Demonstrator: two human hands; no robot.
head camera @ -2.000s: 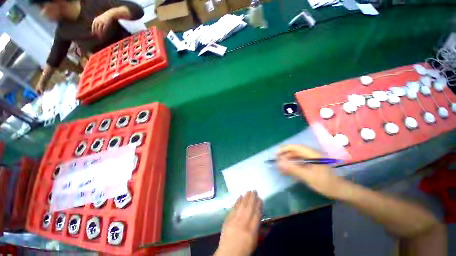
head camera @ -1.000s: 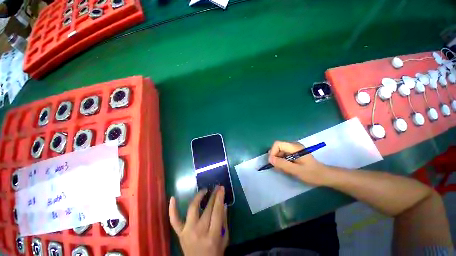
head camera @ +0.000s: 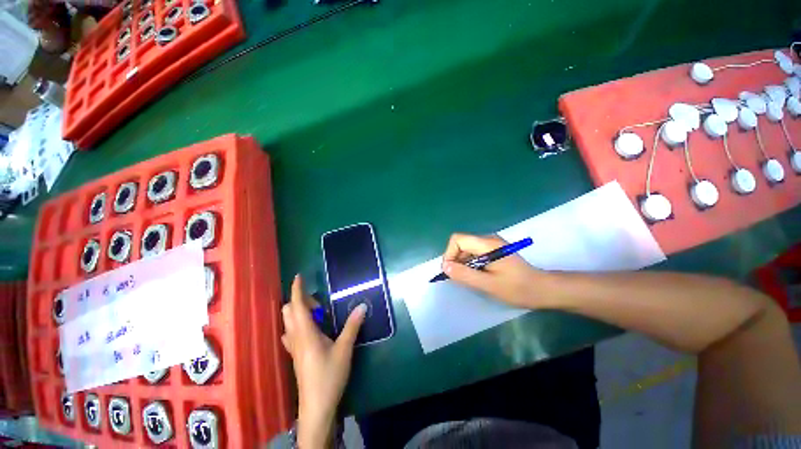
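Note:
My right hand [head camera: 479, 267] holds a dark marker pen with a blue end [head camera: 508, 251], its tip over the left part of a white paper sheet [head camera: 562, 254]. No writing shows on the sheet. My left hand [head camera: 321, 351] is at the lower left of a smartphone [head camera: 353, 259], which lies flat with a black screen crossed by a bright band. The thumb touches the lower screen and the other fingers are beside the phone's left edge. A small blue thing [head camera: 318, 314] shows by those fingers; whether they hold it I cannot tell.
A red-orange foam tray [head camera: 263, 263] at left holds silver round-centred parts under a handwritten label [head camera: 136, 316]. Another foam tray [head camera: 154, 86] is at back left. At right a foam board [head camera: 606, 105] bears white wired discs [head camera: 703, 194]. A small black module [head camera: 549, 138] lies beside it.
The phone screen went from pinkish to black. My left hand moved from the paper's edge to the phone, and its thumb now rests on the screen. The pen hand moved slightly left along the sheet.

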